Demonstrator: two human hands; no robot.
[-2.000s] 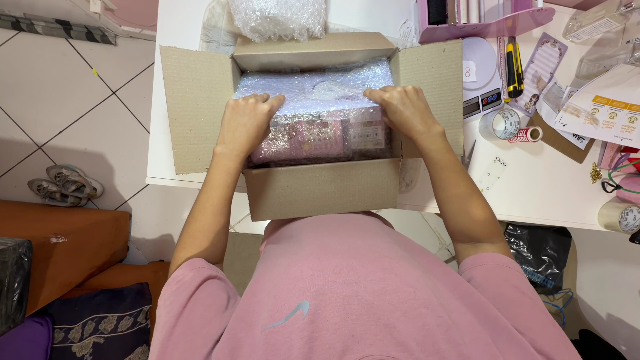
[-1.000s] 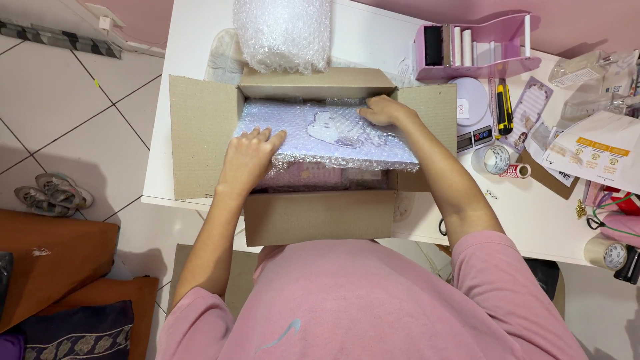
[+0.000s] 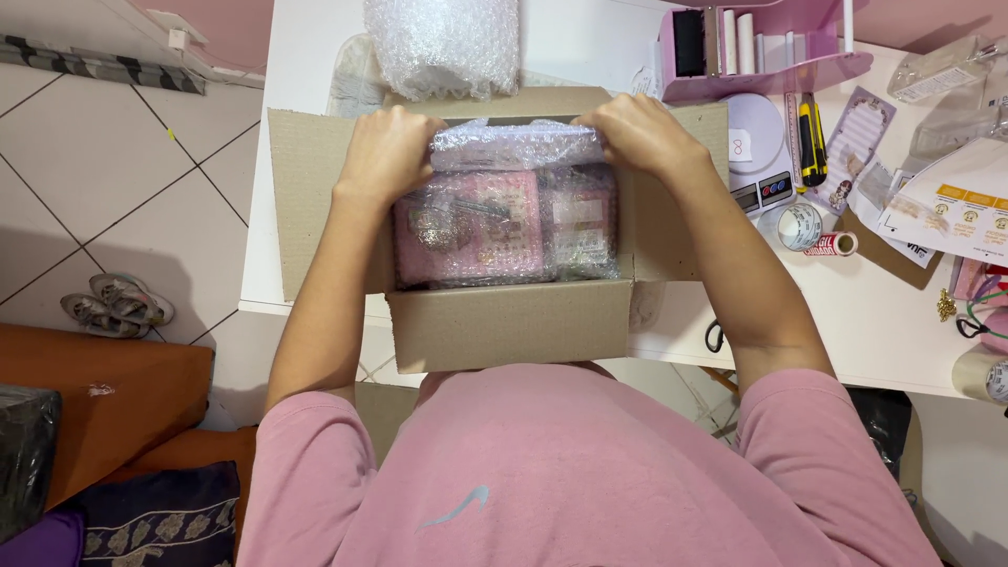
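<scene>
An open cardboard box (image 3: pixel 512 327) stands at the desk's front edge, flaps spread. Inside lie a pink item in bubble wrap (image 3: pixel 480 236) and, right beside it, a smaller bubble-wrapped item (image 3: pixel 583 224). Above them, at the box's far side, a flat lilac bubble-wrapped package (image 3: pixel 516 146) is tilted with its near edge up. My left hand (image 3: pixel 390 153) grips its left end, and my right hand (image 3: pixel 642 134) grips its right end. The fingertips are partly hidden behind the wrap.
A bubble-wrap bundle (image 3: pixel 445 43) sits behind the box on the white desk (image 3: pixel 835 331). To the right are a pink holder (image 3: pixel 740 83), a kitchen scale (image 3: pixel 756 150), a yellow box cutter (image 3: pixel 811 142), tape rolls (image 3: pixel 799 227) and papers (image 3: pixel 953 201). Black scissor handles (image 3: pixel 714 336) show near the front edge.
The lilac package lay flatter over the box one second ago; now it is tilted at the far side, exposing more of the items beneath. Both hands have moved to its two ends.
</scene>
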